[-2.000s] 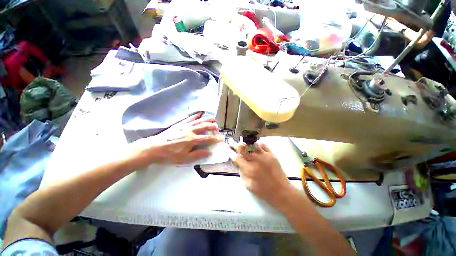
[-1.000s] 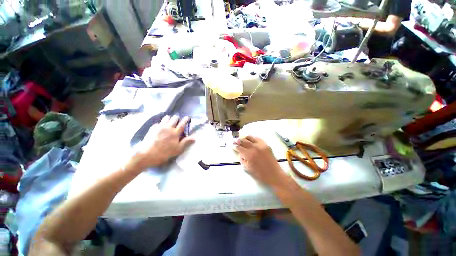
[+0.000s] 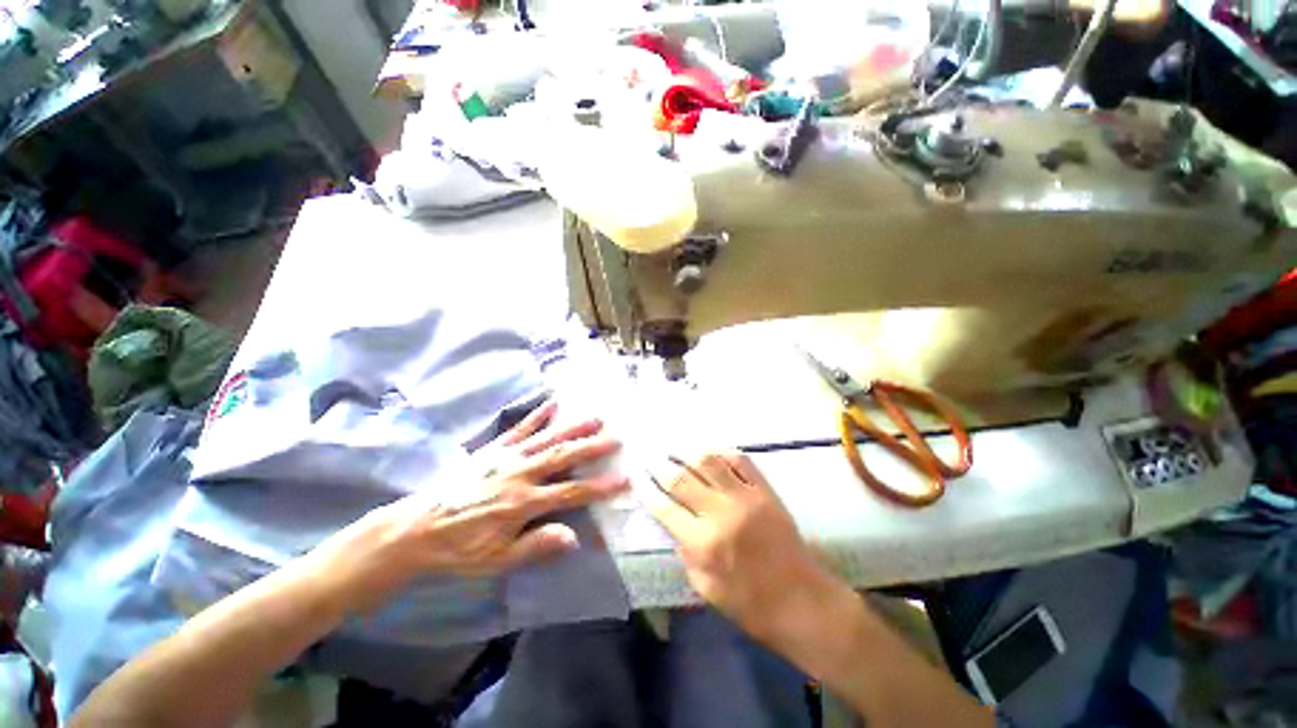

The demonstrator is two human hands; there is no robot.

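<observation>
A light grey-blue garment panel lies over the left of the table and hangs over the front edge. A small red and green emblem shows at its left. My left hand lies on the panel with fingers spread. My right hand rests at the panel's right edge, fingers bent; whether it pinches cloth cannot be told. The sewing machine head stands behind. Its presser foot is behind my fingertips, blurred by glare.
Orange-handled scissors lie right of the needle. A bobbin tray sits at the table's right end. A smartphone lies on cloth below the front edge. Folded grey cloth and red cloth lie behind.
The garment panel now spreads toward the front left, off the table edge, and its emblem shows. Both hands have moved nearer the front edge, away from the needle. The camera view has shifted.
</observation>
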